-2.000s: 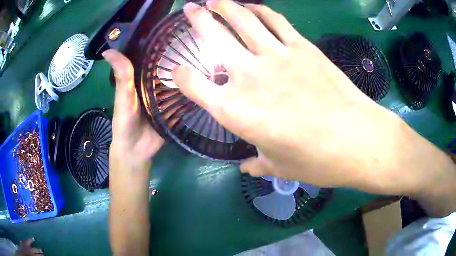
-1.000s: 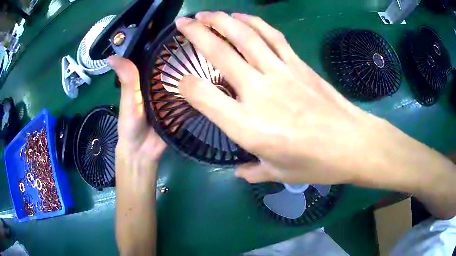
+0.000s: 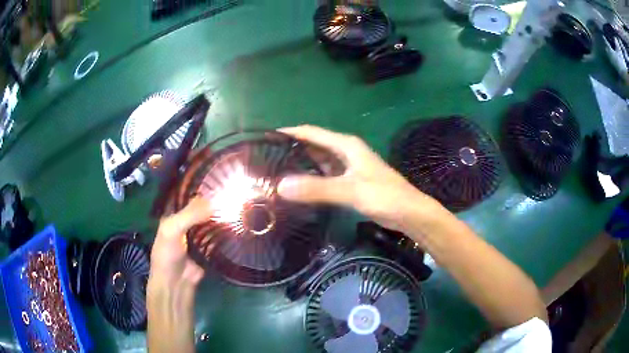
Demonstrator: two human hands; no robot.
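Observation:
A black fan with a copper-coloured ring at its grille centre is held up in front of me, somewhat blurred. Its black clip base sticks out to the upper left. My left hand grips the fan's left edge. My right hand holds its upper right edge, thumb on the grille. The undersides of both hands' grips are hidden. An open black fan body with a grey blade and pale hub lies below right of the held fan.
A white fan lies behind the held fan. A blue tray of copper-coloured rings and a black fan are at left. Black grilles lie at right, near a metal bracket. Another black fan is at the far side. Another person's forearm shows at right.
My hands and the held fan appear lower in view. My right hand has moved off the grille's middle to its upper right edge. More of the far bench shows, and another forearm has appeared at right.

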